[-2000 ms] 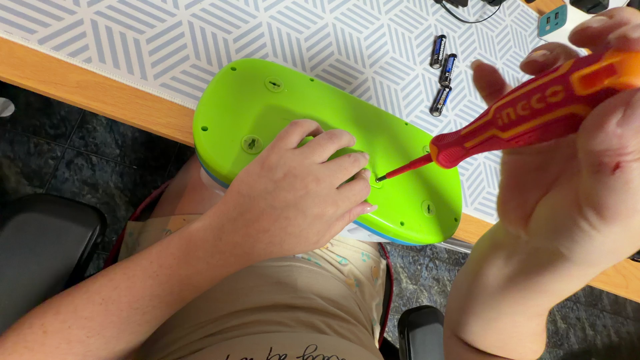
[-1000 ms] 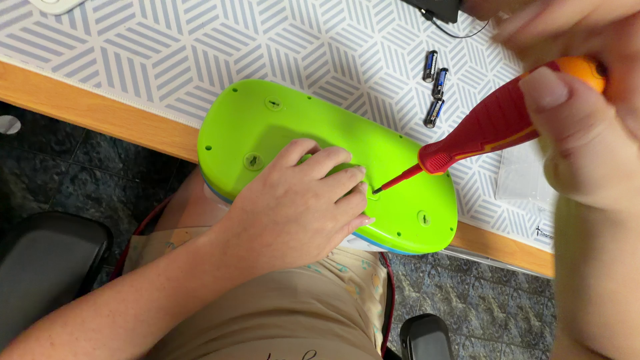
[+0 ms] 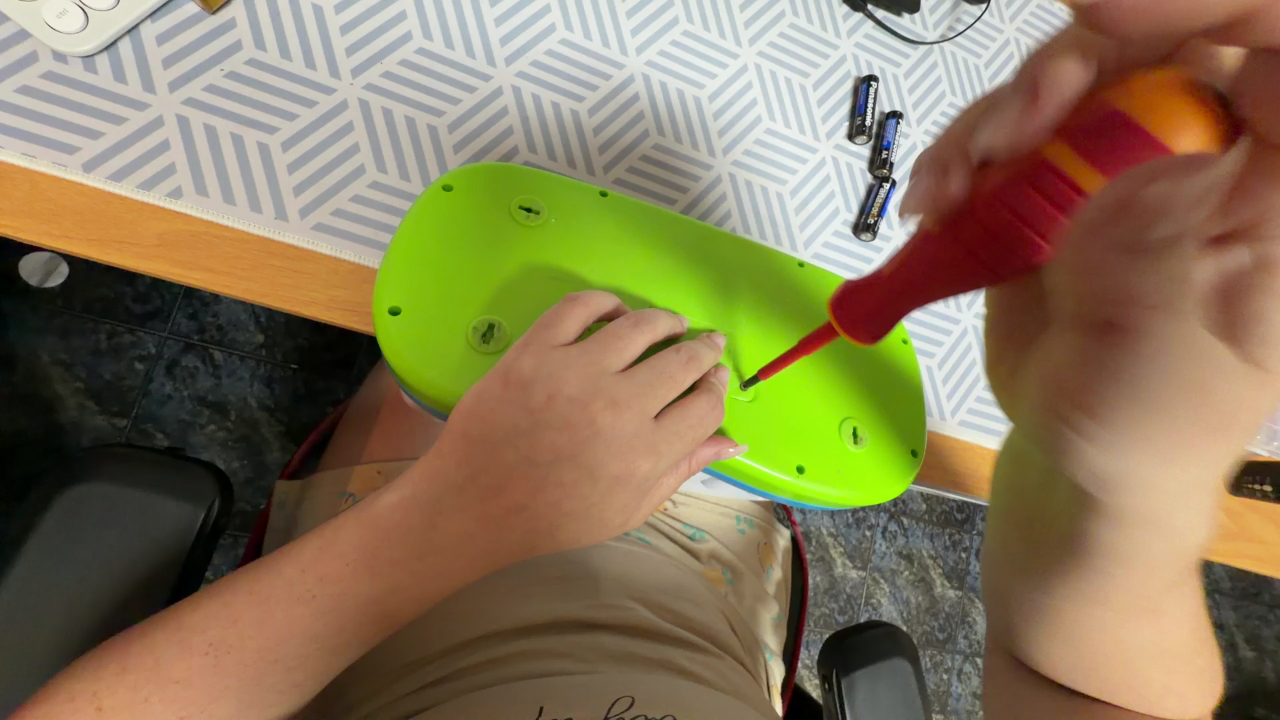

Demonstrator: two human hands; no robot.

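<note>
A green plastic toy casing (image 3: 640, 240) lies with its back up across the table edge and my lap; screw holes and keyhole slots dot it. My left hand (image 3: 610, 420) presses flat on its middle, fingers slightly spread, covering part of a recessed area. My right hand (image 3: 1130, 240), blurred, grips a red and orange screwdriver (image 3: 940, 260). The screwdriver's tip touches the casing at a small tab just right of my left fingertips. Several Panasonic batteries (image 3: 885, 145) lie on the patterned mat beyond the casing.
The patterned mat (image 3: 330, 110) covers the wooden table (image 3: 240, 263). A white keyboard corner (image 3: 85, 25) is at the top left, a black cable (image 3: 940, 38) at the top right. Black chair armrests (image 3: 110, 560) flank my lap. A dark object (image 3: 1255, 480) sits at the right edge.
My right hand has shifted its hold on the screwdriver handle, whose tip stays at about the same spot on the casing. My left hand remains on the casing.
</note>
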